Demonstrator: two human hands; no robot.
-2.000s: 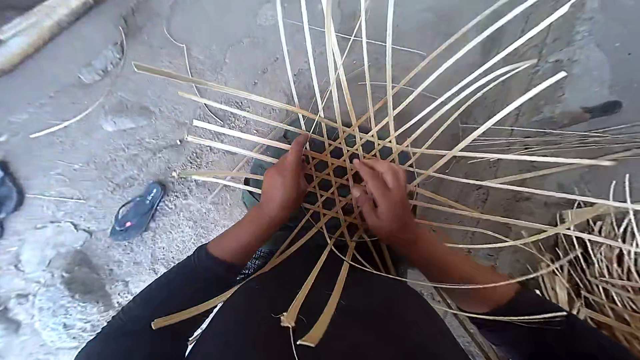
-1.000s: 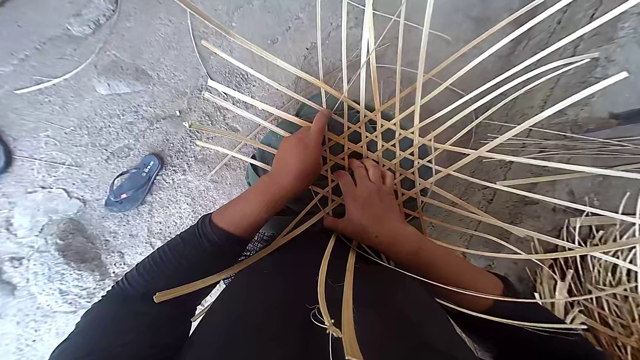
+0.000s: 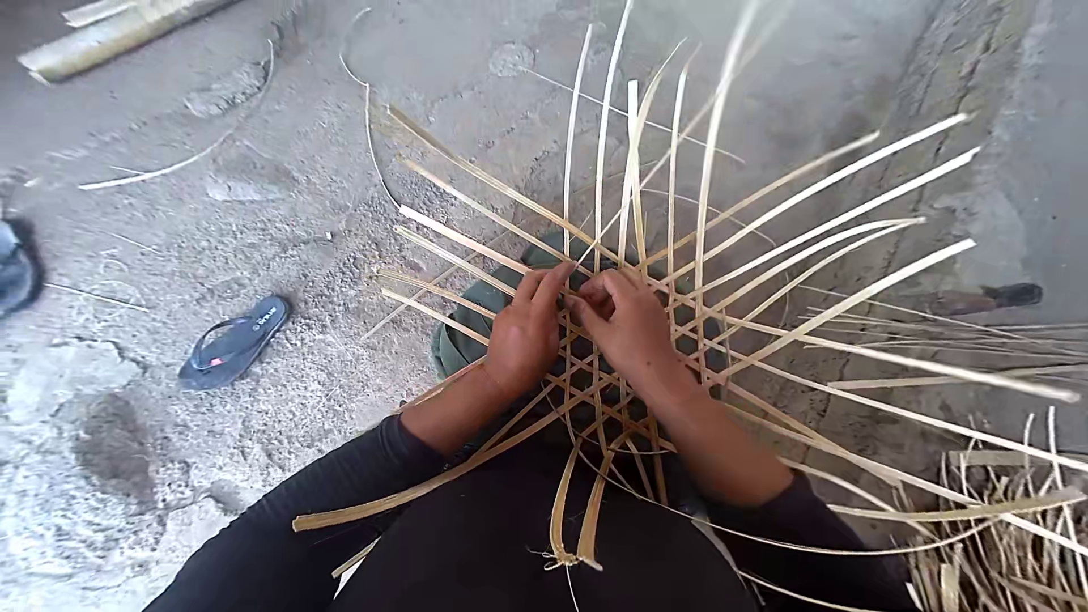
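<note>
An open hexagonal weave of pale bamboo or cane strips lies over a dark green cloth at my lap, its long loose ends fanning out all round. My left hand rests at the upper left of the weave, thumb and fingertips pinching a strip. Close beside it, my right hand has its fingers curled and its fingertips on the strips near the same crossing. The exact strip under the fingertips is partly hidden. Two bent strip ends hang toward me over the dark clothing.
A dark blue flip-flop lies on the rough ground at left, with another piece of footwear at the left edge. A split bamboo piece is at top left. A pile of strips fills the lower right; a dark-handled tool lies at right.
My right hand has moved from the middle of the weave up to its upper edge, beside my left hand. My fingertips have come close together there.
</note>
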